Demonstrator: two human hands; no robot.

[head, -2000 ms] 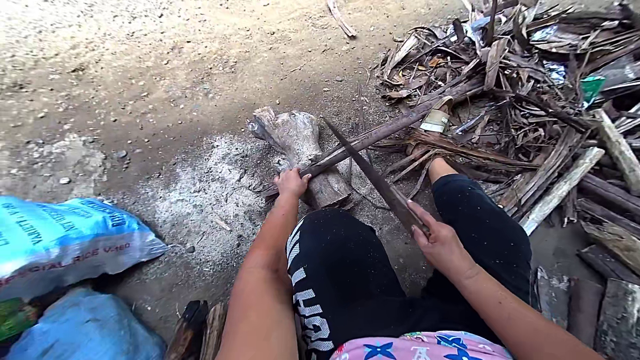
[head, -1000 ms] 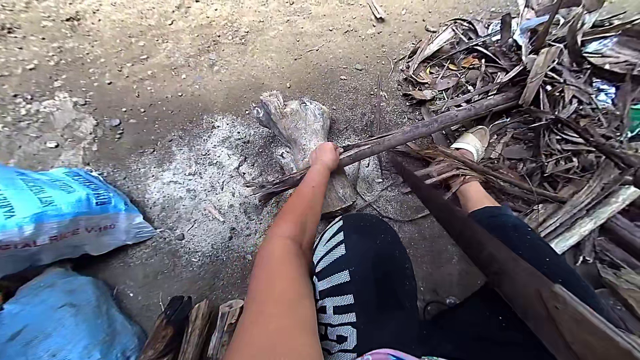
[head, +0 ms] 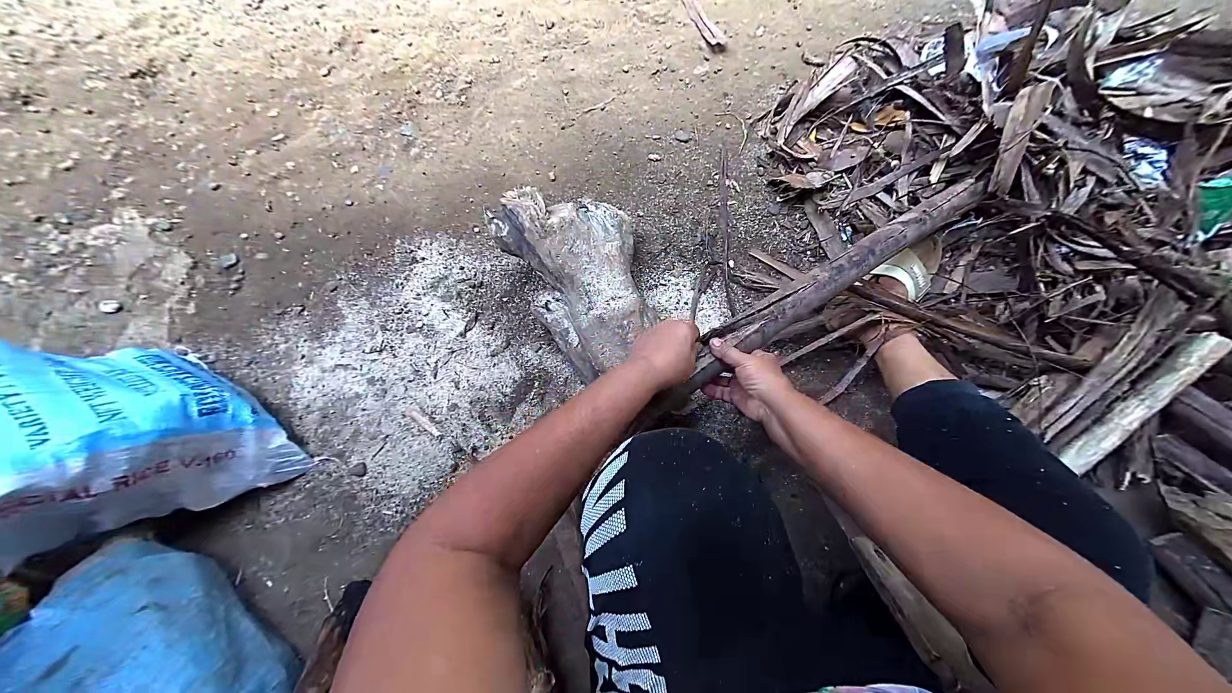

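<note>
A long dark branch (head: 847, 265) slants from the debris pile down to my knees. My left hand (head: 666, 354) is closed around its lower part, beside a weathered wooden block (head: 597, 265) lying on the ground. Just to the right, my right hand (head: 753, 383) grips the same branch, thumb on top and fingers beneath. Thin twigs (head: 724, 231) stick up near the left hand. The branch's lower end is partly hidden by my left hand and knee. No long blade shows in my right hand.
Bark and split wood (head: 1020, 164) are heaped on the right, around my sandaled foot (head: 905, 274). A printed blue-and-white sack (head: 144, 433) and a blue plastic bag (head: 144, 621) lie at left. Pale sawdust-like powder (head: 385, 356) covers ground left of the block.
The long blade that my right hand held two seconds ago is no longer in that hand. The right hand has moved in beside the left and taken hold of the branch.
</note>
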